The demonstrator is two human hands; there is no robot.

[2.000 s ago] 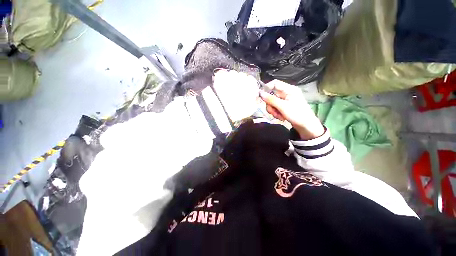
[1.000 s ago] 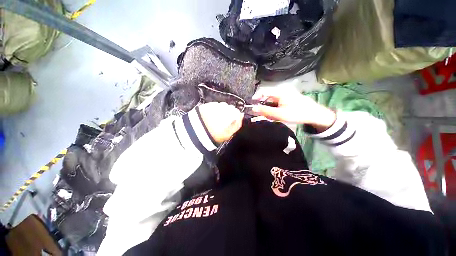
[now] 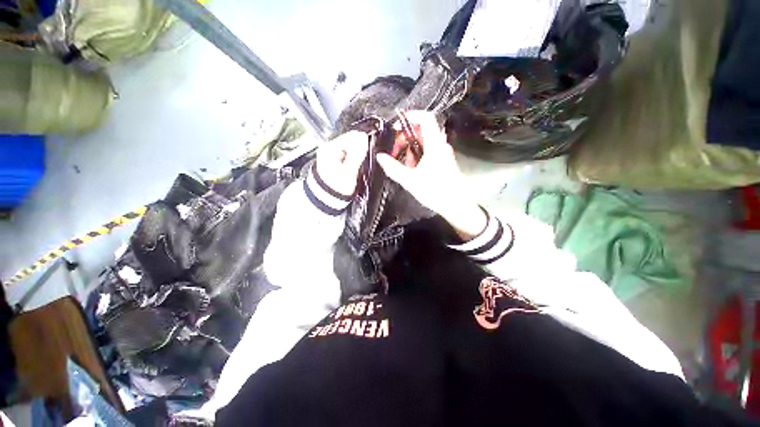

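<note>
A dark denim garment (image 3: 377, 218) with pale stitching lies over the lap and is gathered up between the hands. My left hand (image 3: 343, 158) is overexposed and closed around the garment's edge on the left. My right hand (image 3: 427, 167) is on the garment's upper right part, with thumb and fingers around a fold. A small dark tool, perhaps thread snips (image 3: 407, 153), shows between the right fingers; its blades cannot be made out.
A pile of dark denim garments (image 3: 158, 308) lies at left. A black plastic bag (image 3: 533, 108) with a paper sheet (image 3: 508, 27) stands at the top. Green cloth (image 3: 617, 242) lies at right. Woven sacks (image 3: 658, 100) stand at upper right and upper left. A metal bar (image 3: 242, 52) crosses the upper left.
The garment is now lifted and bunched between the hands. My right hand has turned and moved up onto the cloth. The view has shifted, so surroundings sit further right.
</note>
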